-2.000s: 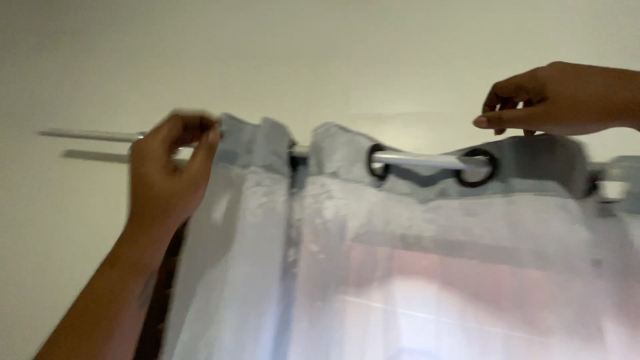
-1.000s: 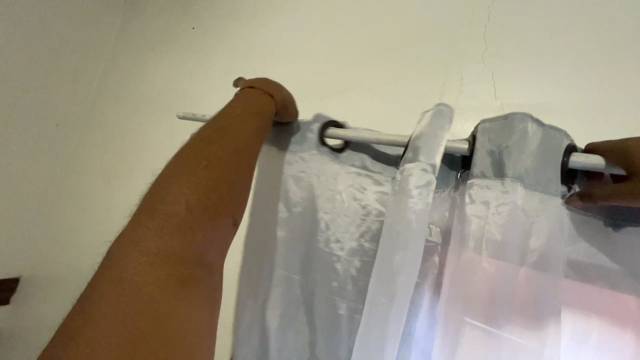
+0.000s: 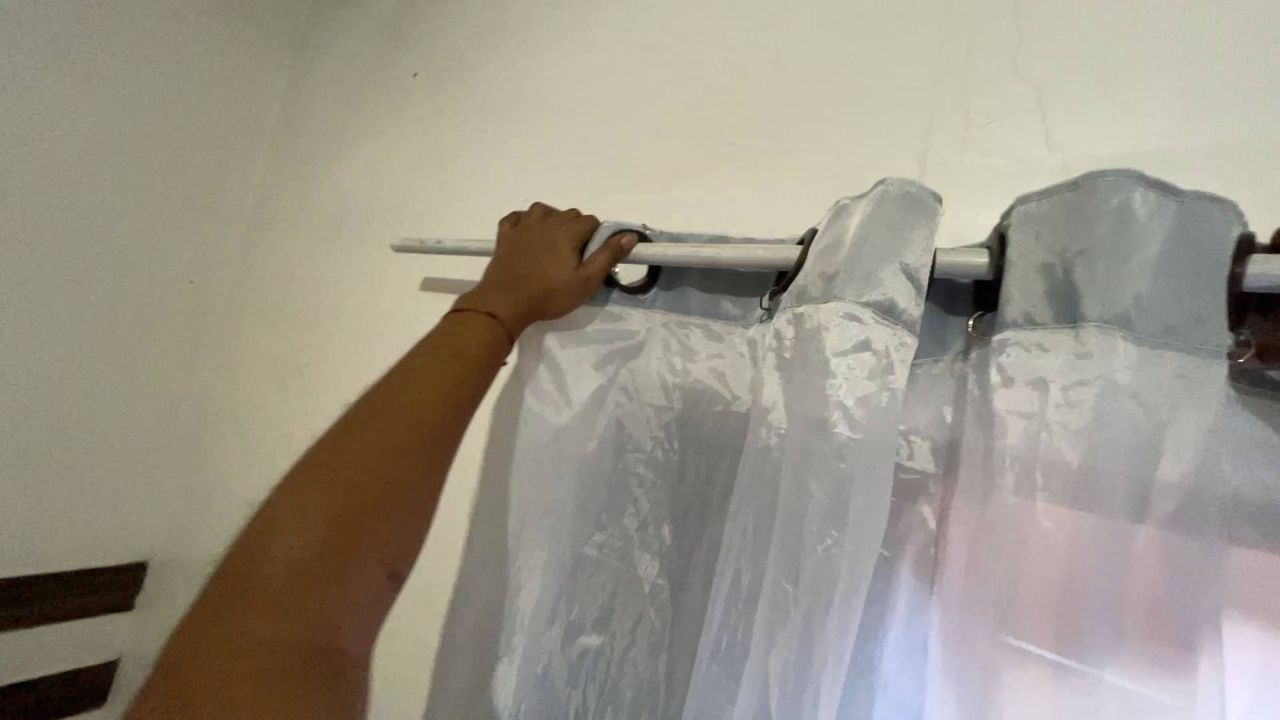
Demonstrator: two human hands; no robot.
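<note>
A sheer grey-white curtain (image 3: 620, 450) hangs by dark grommets from a thin white curtain rod (image 3: 720, 256). My left hand (image 3: 545, 265) is closed over the rod near its left end, gripping the curtain's top corner. Its thumb lies at the leftmost grommet (image 3: 632, 285), and its fingers reach over the top behind the cloth. Only a dark sliver of my right hand (image 3: 1258, 345) shows at the right edge, beside the rod and a grommet; its grip is hidden. Between the hands, the grey header band (image 3: 1120, 250) folds forward in waves.
Behind the rod is a pale wall (image 3: 750, 110) with a fine crack at upper right, meeting another wall at left. Dark slats (image 3: 75, 593) show at lower left. Small metal hooks hang near the grommets. Light and pinkish shapes show through the curtain at lower right.
My left hand has shifted, its thumb now in front at the leftmost grommet. My right hand, above the curtain two seconds ago and at the rod one second ago, is now mostly out of frame.
</note>
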